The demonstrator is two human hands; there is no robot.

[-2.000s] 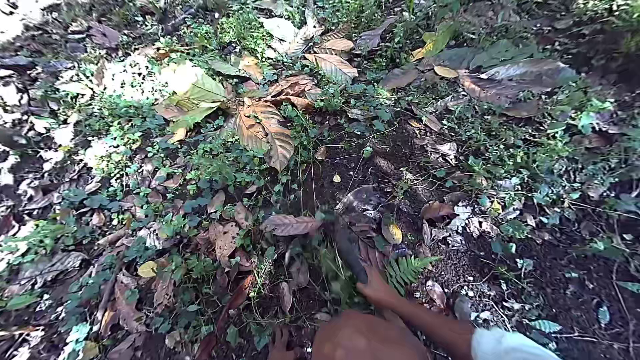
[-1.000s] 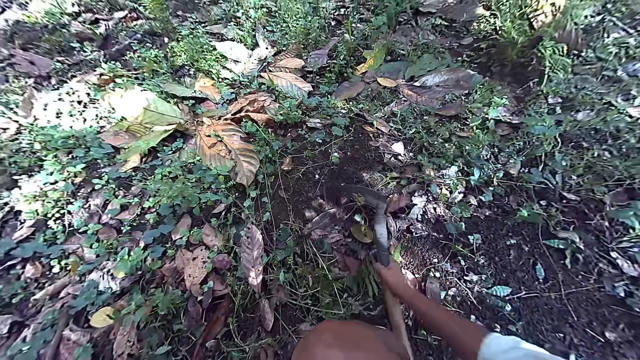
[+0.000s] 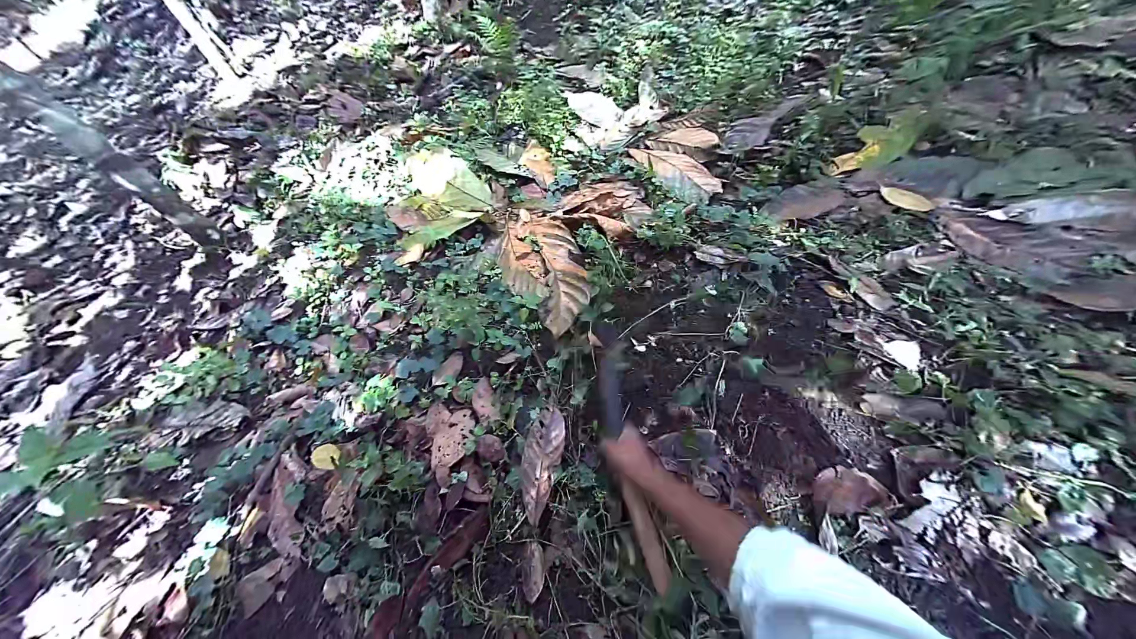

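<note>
My right hand (image 3: 628, 451) grips a long-handled tool by its wooden shaft (image 3: 646, 537), right of the middle of the head view. The tool's dark, blurred front part (image 3: 610, 382) reaches up past my fist to the edge of bare dark soil; its exact kind is hard to tell here. Just beyond its tip lies a large curled brown leaf (image 3: 555, 271). A long dry leaf (image 3: 542, 461) rests left of my hand among low green plants (image 3: 461, 306). My left hand is out of the frame.
Leaf litter (image 3: 213, 417) and creeping weeds cover the ground. A thin trunk or branch (image 3: 133, 173) slants at the upper left, and a pale stick (image 3: 202, 37) is near it. Big fallen leaves (image 3: 1047, 235) lie at the right.
My right hand and the tool have moved left relative to the large brown leaf. A curved blade seen a second ago is now a dark blur. The knee has left the view.
</note>
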